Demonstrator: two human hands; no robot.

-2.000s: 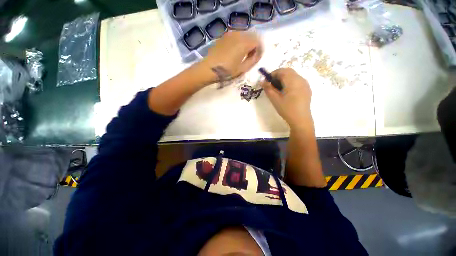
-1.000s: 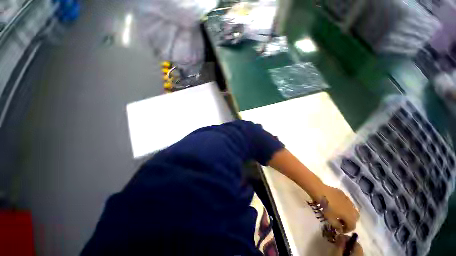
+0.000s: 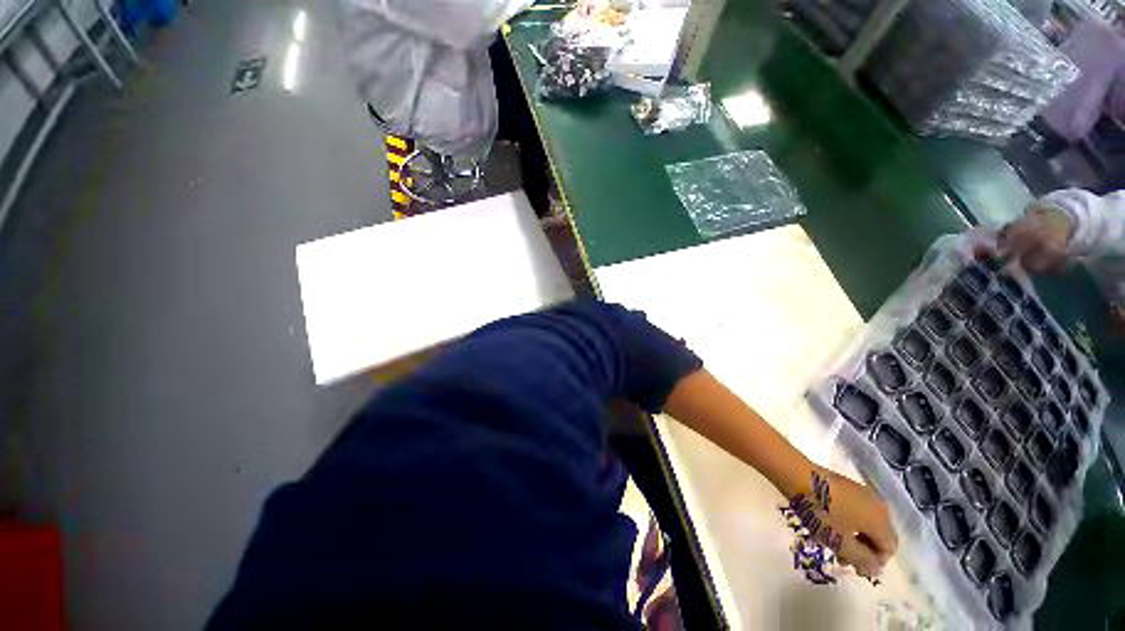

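Note:
My left hand (image 3: 859,528) is low at the right of the view, over the white board (image 3: 740,296), with its fingers curled. Whether it pinches something small cannot be told. Several tiny dark strips (image 3: 814,515) lie in a row on the back of this hand and wrist. The loose strip pile (image 3: 814,562) is on the board just beside the hand. The blister tray (image 3: 907,415) with rows of dark rounded-square frames lies right of the hand. My right hand is not in view.
Another person's hand (image 3: 1040,239) is at the tray's far edge. A flat clear bag (image 3: 737,192), crumpled bags (image 3: 672,109) and stacked trays (image 3: 987,68) are on the green bench. A white panel (image 3: 432,284) is beside the bench, left of my sleeve.
The view has swung left from the board to the aisle. The other person's hand has appeared at the tray. My right hand and the dark tool have left the picture.

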